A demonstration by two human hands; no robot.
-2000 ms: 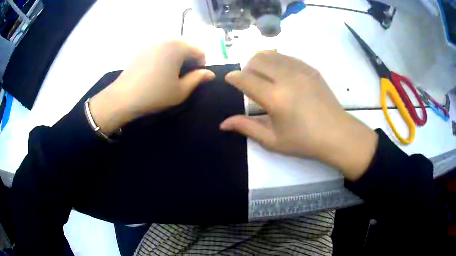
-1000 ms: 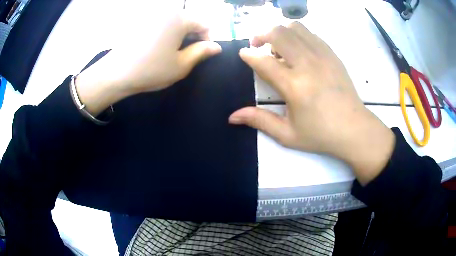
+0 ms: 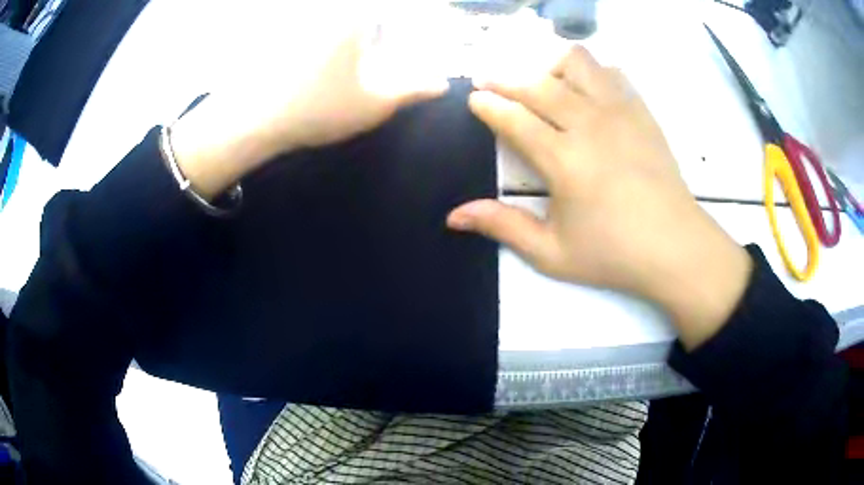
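A dark panel (image 3: 360, 275) lies flat over the table's front part, its straight right edge running front to back. My left hand (image 3: 317, 109) lies on its far left part, thumb tip near the panel's far edge; glare hides its other fingertips. My right hand (image 3: 602, 185) rests over the right edge, thumb and fingers spread, index fingertip at the far right corner, close to my left thumb. The sewing machine's round knob (image 3: 571, 17) shows at the top; the presser foot area is washed out.
Shears (image 3: 779, 142) with yellow and red loops lie at the right, small blue-grey snips (image 3: 841, 194) beside them. Another dark piece (image 3: 71, 71) lies far left. Ruler tape (image 3: 587, 377) runs along the front edge. A checked cloth (image 3: 445, 445) covers my lap.
The view has shifted, so the machine sits higher in the picture. My left thumb is closer to my right index fingertip. Glare now covers the left fingers and presser foot.
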